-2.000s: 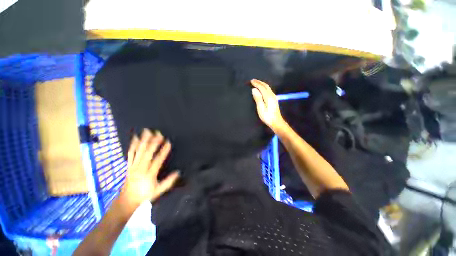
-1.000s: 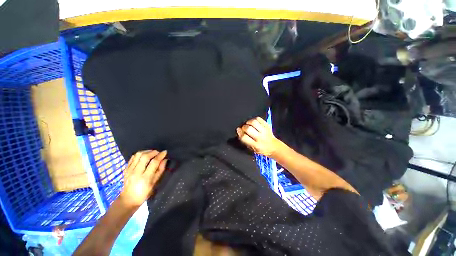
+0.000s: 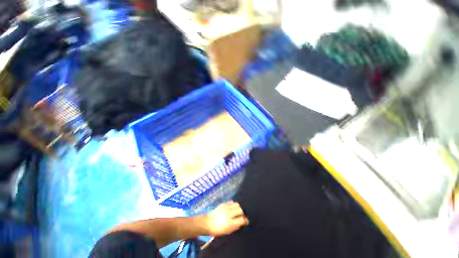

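Observation:
The picture is blurred. A large black garment (image 3: pixel 297 206) lies spread at the lower centre and right, with its right side up against the table's yellowish edge. My left hand (image 3: pixel 227 218) is at the garment's left edge, its fingers curled on the cloth; the fingertips are hard to make out. My right hand is not in view.
A blue plastic crate (image 3: pixel 186 107) with a cardboard-brown bottom stands left of the garment. A heap of dark cloth (image 3: pixel 136 70) lies behind it. A white paper sheet (image 3: pixel 316 93) rests on a dark surface beside the white table (image 3: pixel 347 161). Green-topped items (image 3: pixel 362 46) stand at the back.
The view has swung to the left, showing the paper sheet and dark heap. My right hand has left the picture. My left hand is still at the garment's edge.

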